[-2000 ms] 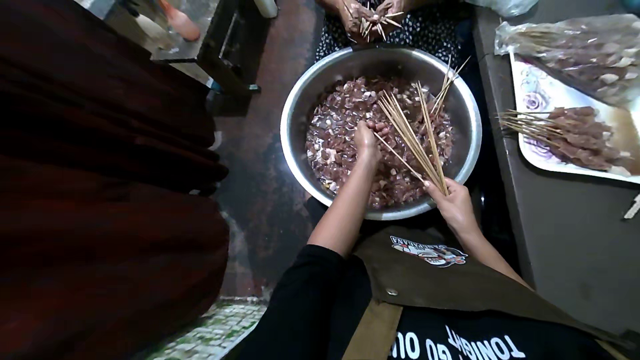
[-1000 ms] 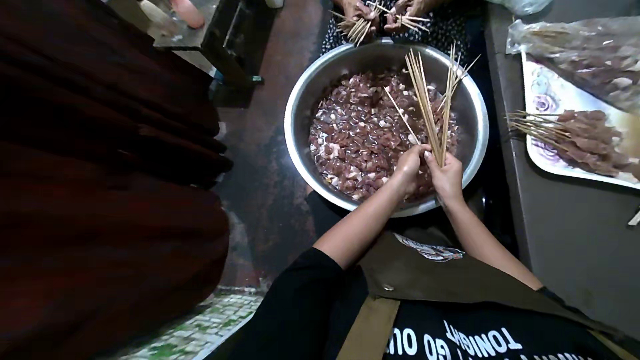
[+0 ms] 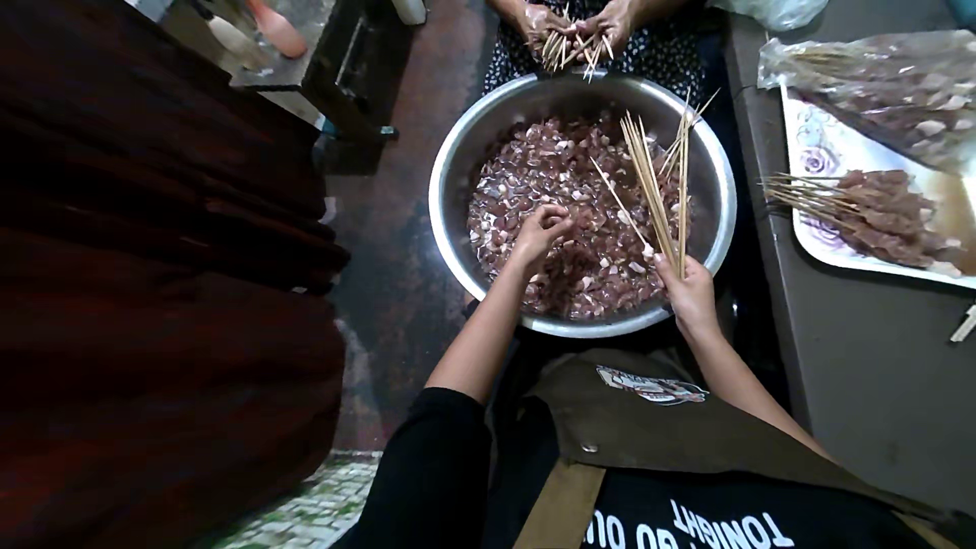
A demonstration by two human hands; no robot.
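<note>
A large round metal basin [image 3: 450, 252] holds many small chunks of raw meat [image 3: 526, 168] in liquid. My left hand [image 3: 543, 232] is over the meat at the basin's left middle, its fingers curled; whether a piece is between them cannot be told. At the basin's right front rim, my right hand [image 3: 688, 293] grips a bundle of thin wooden skewers [image 3: 648, 187], which fan upward over the basin. One skewer [image 3: 619, 200] slants apart to the left, with a pale piece near its lower end by my right thumb.
Across the basin another person's hands [image 3: 583, 34] hold several skewers. On the dark table at right, a floral tray [image 3: 812, 145] bears skewered meat [image 3: 884, 213] and a plastic bag of more skewers [image 3: 877, 91]. A dark red curtain [image 3: 152, 305] hangs at left; a low table [image 3: 297, 69] stands behind it.
My left hand has moved from beside my right hand to the left, over the meat. My right hand still holds the skewers, and the single skewer now has a pale piece near its lower end.
</note>
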